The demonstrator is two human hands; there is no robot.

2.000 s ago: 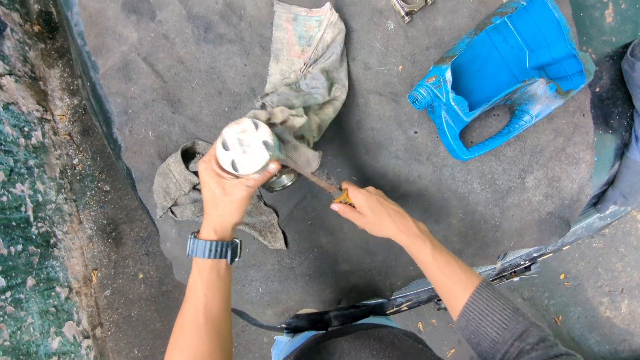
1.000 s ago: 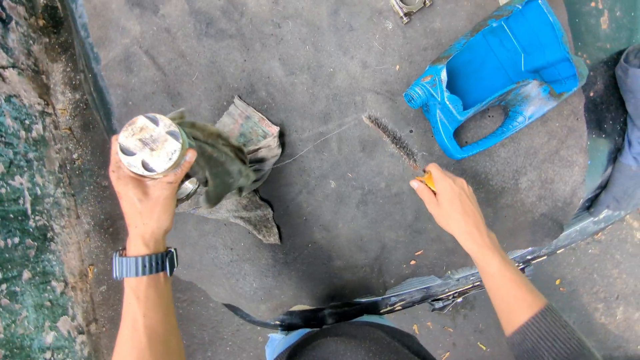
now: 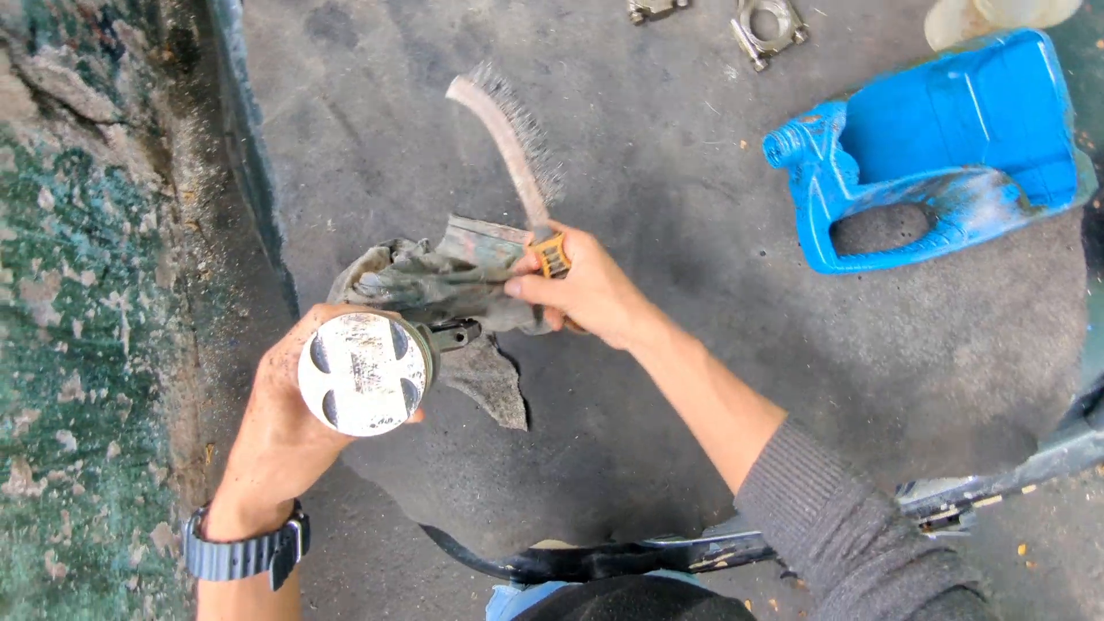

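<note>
An engine piston [image 3: 366,374] is held in my left hand [image 3: 289,405], its round crown with several dark valve recesses facing up. Part of its connecting rod [image 3: 457,335] sticks out to the right. My right hand [image 3: 586,289] is closed around the yellow handle of a wire brush [image 3: 509,142], whose curved bristled head points up and left. A crumpled, stained grey rag [image 3: 431,280] lies between the hands, and my right fingers overlap its right side; whether they grip it is unclear. A darker cloth piece [image 3: 487,379] lies below it.
A cut-open blue plastic jug [image 3: 949,129] lies at the upper right, near a whitish plastic container [image 3: 992,17]. Two metal parts, one a connecting-rod clamp-like ring [image 3: 768,30], lie at the top. A rough green-painted surface [image 3: 78,388] runs along the left.
The brush pointed down toward the piston two seconds ago, then stood apart at the right; now it points up beside the rag. My right hand has moved left to the rag since one second ago.
</note>
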